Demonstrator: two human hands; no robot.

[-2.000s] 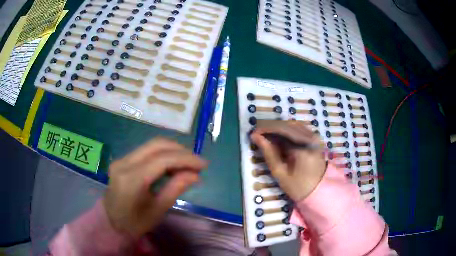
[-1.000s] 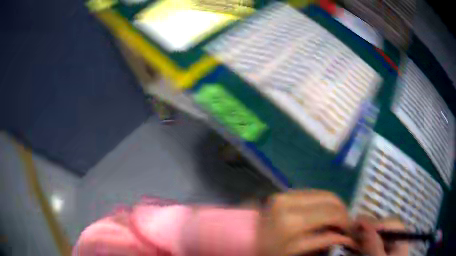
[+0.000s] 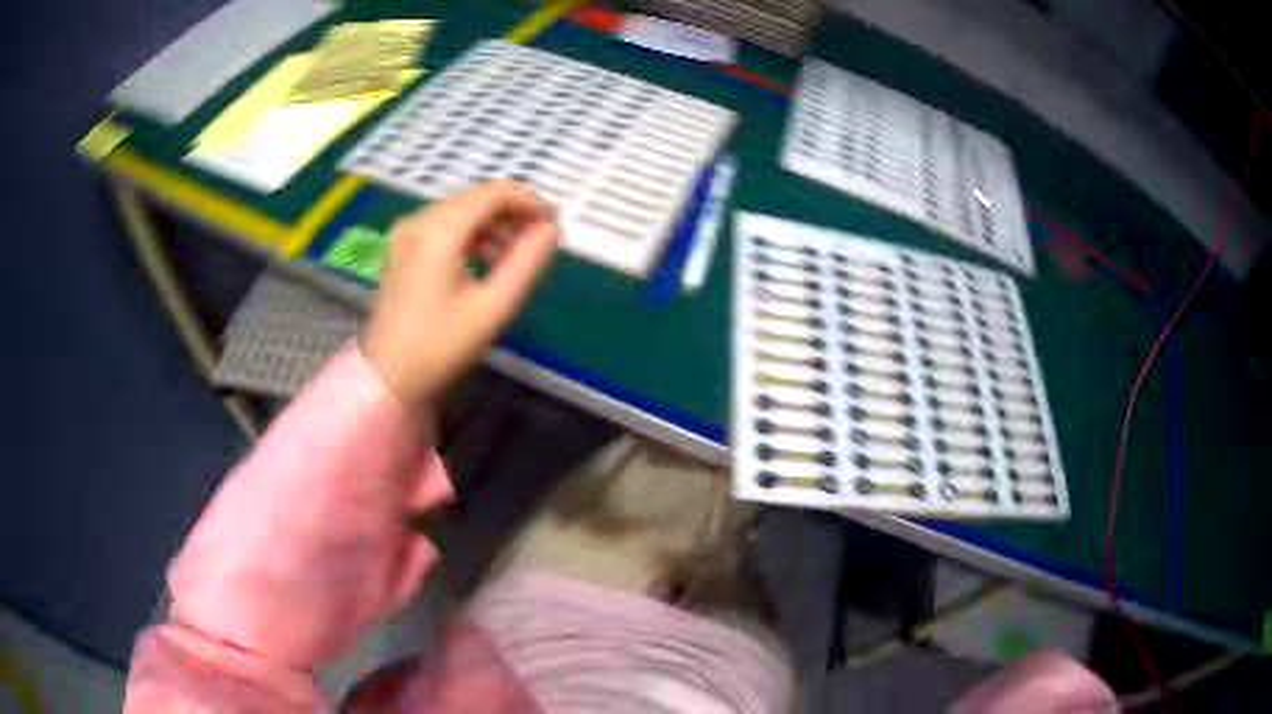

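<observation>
My left hand (image 3: 453, 286) is raised over the near edge of the left foam tray (image 3: 635, 251), its thumb and fingers curled close to each other. Blur hides whether anything small is between the fingertips. My right hand is out of the picture; a bit of pink sleeve (image 3: 1039, 686) shows at the bottom edge. The near right foam tray (image 3: 893, 511) lies on the green mat, with rows of slots and dark discs at many slot ends. A third foam tray (image 3: 1030, 251) lies behind it.
A blue pen (image 3: 681, 244) and a white patterned pen (image 3: 710, 226) lie between the trays. Yellow slips (image 3: 366, 59) and white paper lie at the far left. Stacked trays (image 3: 739, 21) stand at the back. A red wire (image 3: 1147, 363) hangs down at right.
The view swung left and came back. My left hand has lifted from the bottom of the picture to the left tray. My right hand, earlier over the near tray, has left the view.
</observation>
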